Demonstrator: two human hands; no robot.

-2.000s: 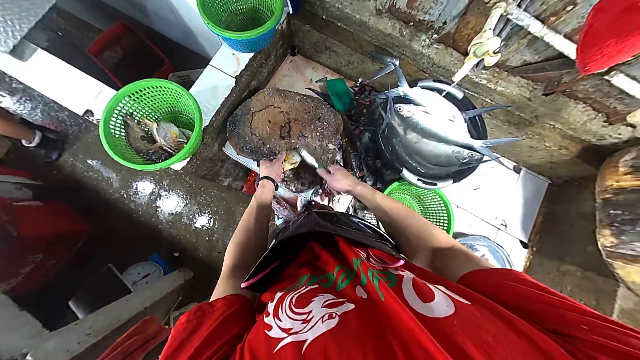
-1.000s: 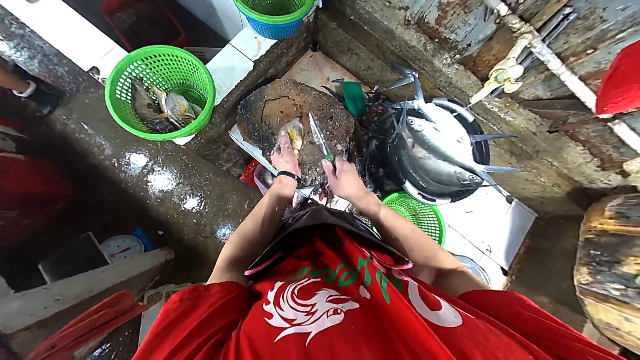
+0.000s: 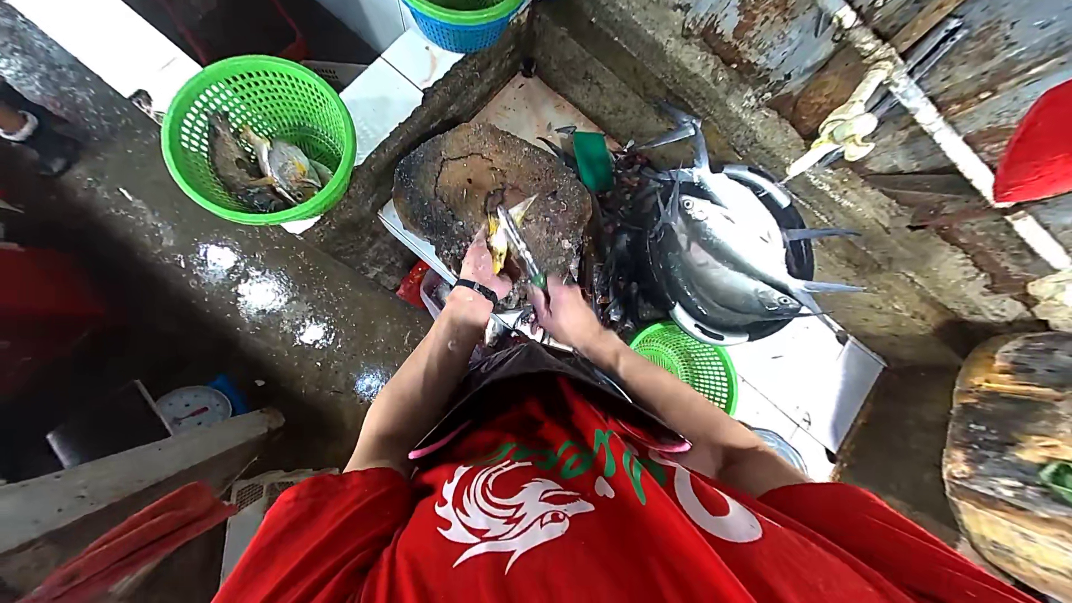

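On the round wooden chopping block (image 3: 456, 180) lies a small yellowish fish (image 3: 500, 243), pressed and held by my left hand (image 3: 484, 272), which has a black band at its wrist. My right hand (image 3: 565, 311) is closed on the green handle of a knife (image 3: 521, 244); the blade lies along the right side of the fish. Part of the fish is hidden by fingers and blade. Right of the block, large silvery fish (image 3: 729, 251) fill a black tub (image 3: 800, 268). Fish scraps (image 3: 618, 272) lie between block and tub.
A green basket (image 3: 260, 71) with several fish stands upper left, and a blue and green basket (image 3: 465, 32) at the top. Another green basket (image 3: 691, 368) sits below the tub. A pipe with a tap (image 3: 850, 130) runs along the wall; a second wooden block (image 3: 1013, 435) stands right.
The knife blade, apart from the fish one second ago, is now against it. My right hand has moved down and the blade has tilted left. The left hand still holds the fish.
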